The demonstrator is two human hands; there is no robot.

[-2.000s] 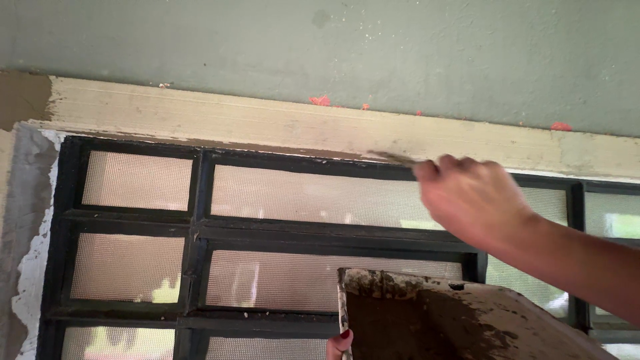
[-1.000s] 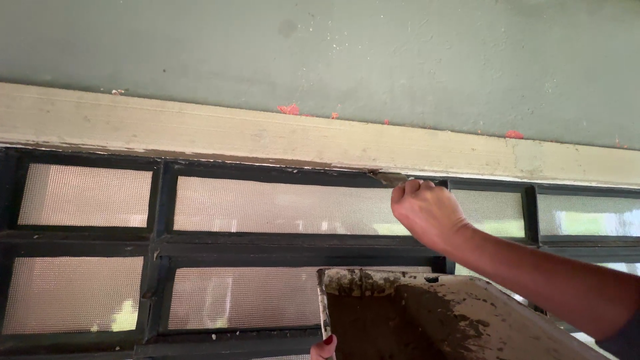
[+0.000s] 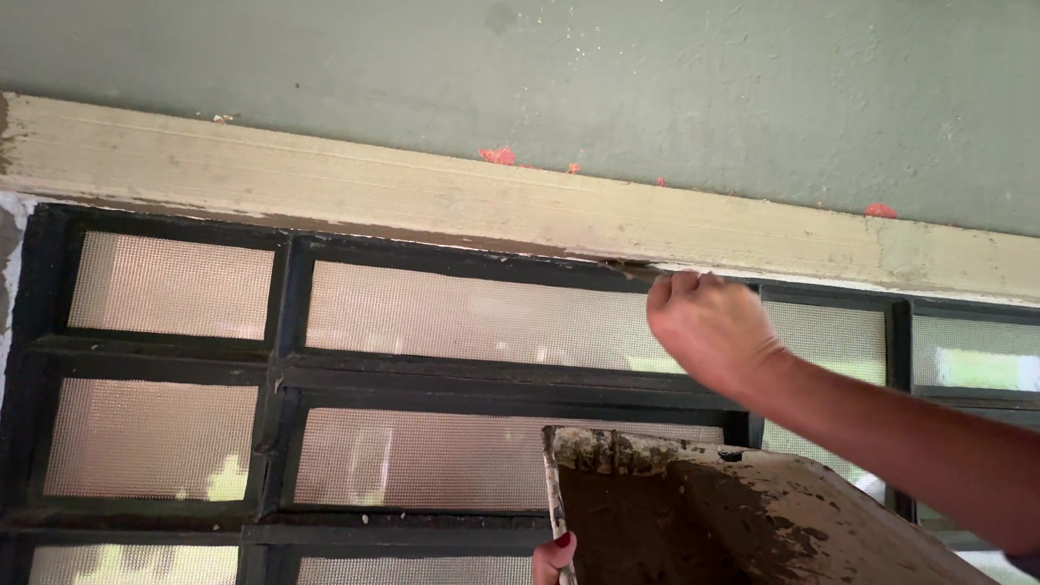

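Note:
My right hand [image 3: 711, 325] is closed around a small putty knife [image 3: 634, 268], whose blade touches the lower edge of the cream lintel band [image 3: 406, 191] above the window. Brown filler [image 3: 317, 226] lies along that edge, to the left of the blade; white shows to the right of it. My left hand [image 3: 554, 559], seen only at the fingers, grips the left rim of a smeared, pale tray [image 3: 788, 479] at the bottom. Dark brown wet filler [image 3: 634, 520] fills much of the tray's visible inside.
A dark window frame [image 3: 280, 309] with mesh panels [image 3: 487, 313] spans the view below the band. Above is a grey-green wall [image 3: 390, 73] with red patches [image 3: 498, 155]. White, rough plaster [image 3: 15, 207] borders the frame at the far left.
The view has shifted about. My right hand with the putty knife has moved right along the band's lower edge, and the brown strip reaches further right than two seconds ago.

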